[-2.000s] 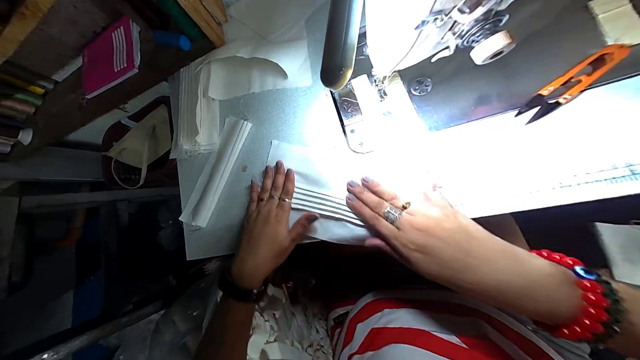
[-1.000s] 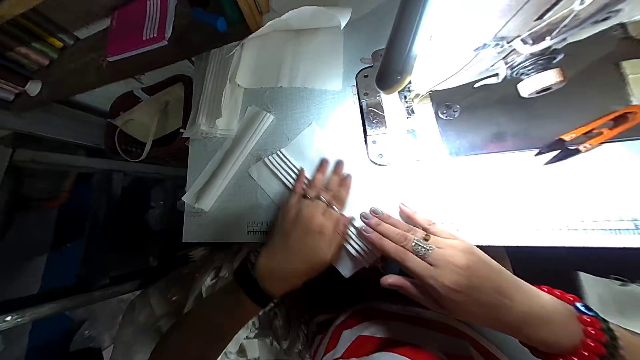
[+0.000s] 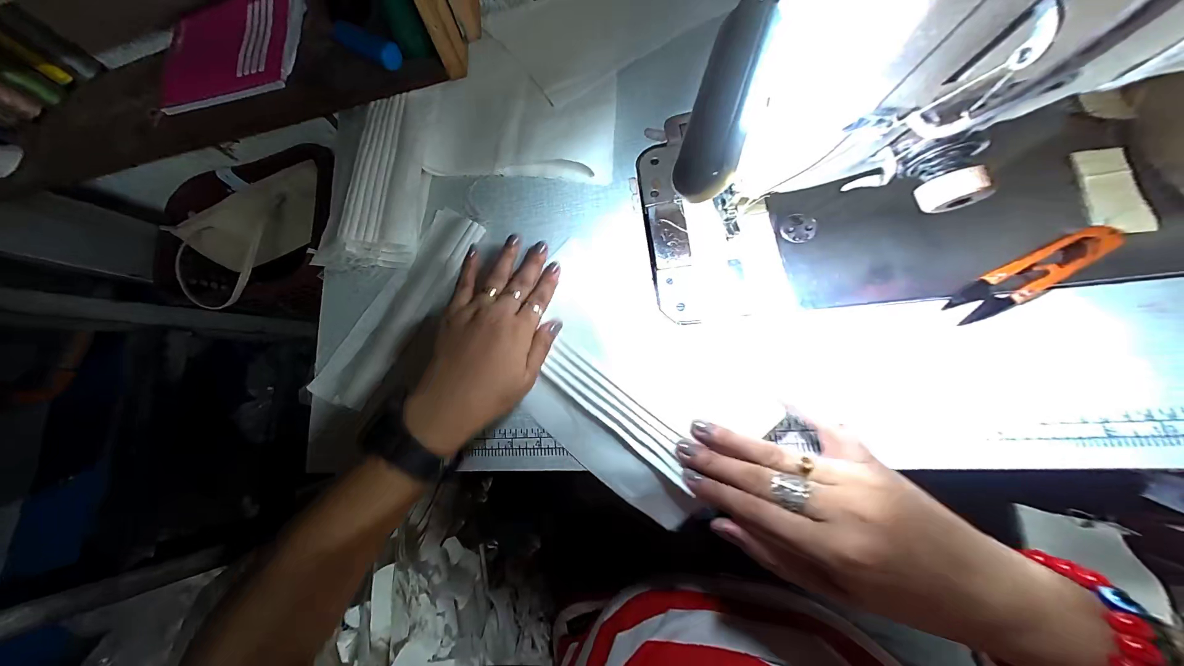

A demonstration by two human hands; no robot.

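Observation:
A pleated piece of white fabric (image 3: 615,412) lies at a slant on the sewing table, its narrow folds running from my left hand down to my right. My left hand (image 3: 499,324) rests flat, fingers slightly apart, over the upper left end of this piece and the edge of a folded white strip (image 3: 370,342). My right hand (image 3: 805,499) presses its fingertips on the lower right end near the table's front edge. Beyond them stands the sewing machine (image 3: 814,102), its needle area lit by a glaring lamp. Glare hides part of the fabric.
Orange-handled thread snips (image 3: 1045,273) lie at the right. A stack of pleated white pieces (image 3: 375,185) and flat white fabric (image 3: 527,111) sit at the back left. A pink notebook (image 3: 231,51) and a blue cylindrical thing (image 3: 367,44) are on a wooden shelf. A measuring scale (image 3: 518,442) runs along the front edge.
My left hand has moved off the middle of the pleats to their upper left end. The pleated piece, more level two seconds ago, now slants. The view has shifted.

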